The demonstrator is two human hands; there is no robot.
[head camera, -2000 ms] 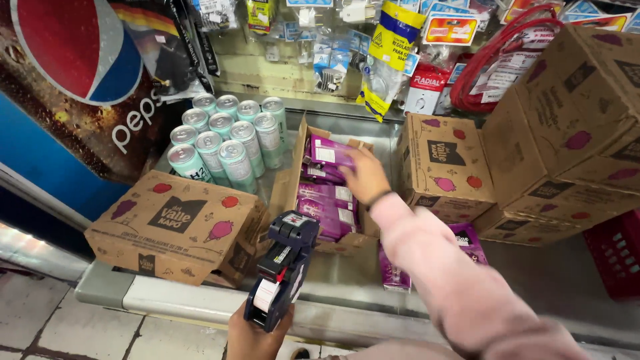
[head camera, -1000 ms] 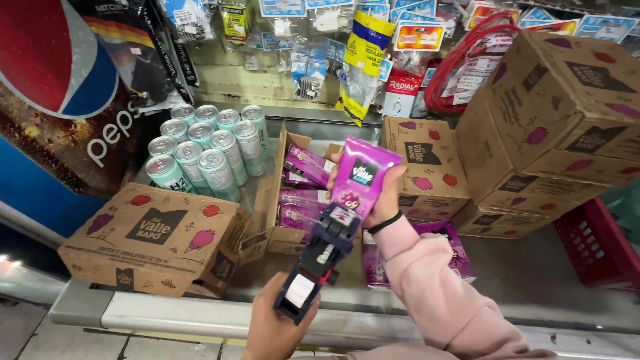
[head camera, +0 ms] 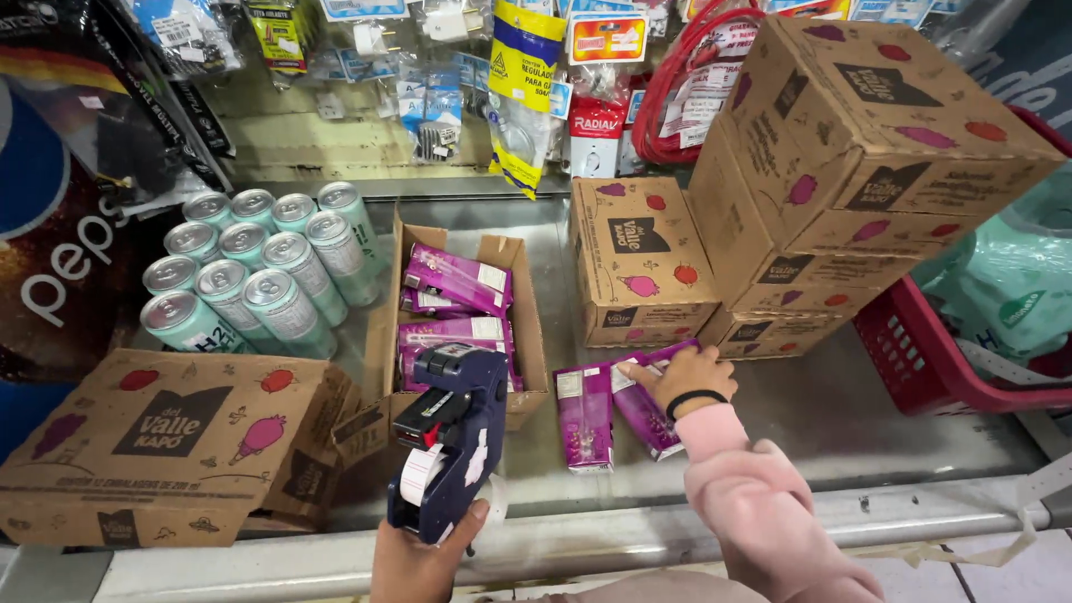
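Note:
My left hand [head camera: 427, 548] grips a dark blue price labelling gun [head camera: 456, 444] with a roll of white labels in it, held in front of an open cardboard box [head camera: 529, 352]. Purple juice cartons [head camera: 459, 276] lie inside that box. On the metal counter to its right, my right hand [head camera: 688, 381] rests on a purple juice carton [head camera: 643, 410], fingers spread over its upper end. Another purple carton [head camera: 584, 423] lies just left of it. Whether the fingers close around the carton cannot be made out.
Closed Del Valle boxes [head camera: 641, 260] stand behind and in a stack [head camera: 871, 159] at right. Light green cans [head camera: 289, 260] are grouped at left, behind a Del Valle box [head camera: 167, 444]. A red basket [head camera: 930, 352] is at far right. Packaged hardware [head camera: 523, 92] hangs behind.
My right hand reached into the open box, then held a purple carton upright by the labelling gun. Now it is down at the cartons on the counter, to the right.

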